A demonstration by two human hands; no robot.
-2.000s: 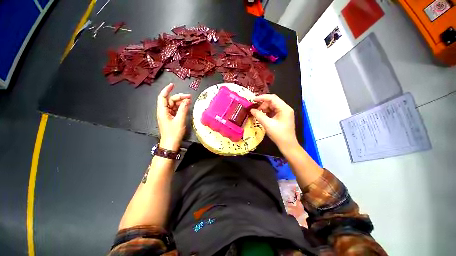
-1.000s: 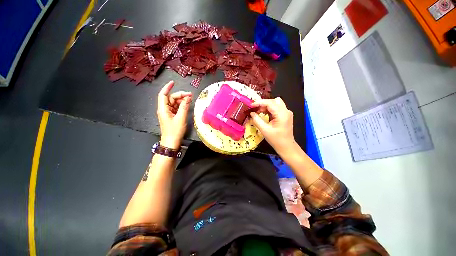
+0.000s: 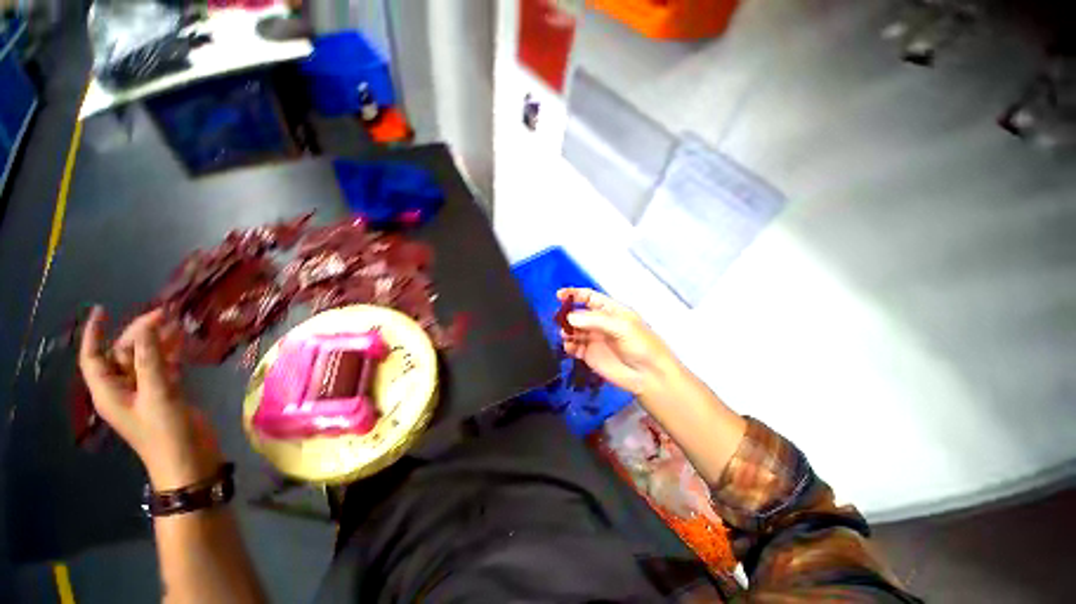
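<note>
My right hand (image 3: 611, 341) is above the blue bin at the table's right side, thumb and fingers pinching a small dark red leather piece (image 3: 566, 314). My left hand (image 3: 148, 395) is raised over the table's left part, fingers apart, slightly blurred; no held piece shows in it. The pink roller box (image 3: 283, 387), with its dark brown-red roller (image 3: 340, 374), sits on the cream round stand (image 3: 413, 395) between my hands. The pile of leather pieces (image 3: 236, 289) lies behind the stand.
A blue cloth (image 3: 387, 191) lies at the table's far right corner. The blue bin (image 3: 546, 269) holds dark red pieces. The white machine panel (image 3: 814, 319) stands at right. Blurred metal clips (image 3: 918, 35) hang at upper right. Another table (image 3: 224, 53) and a blue crate (image 3: 348, 73) stand beyond.
The view has swung right. My right hand has left the roller box and moved right with the pinched piece. My left hand is now farther from the stand.
</note>
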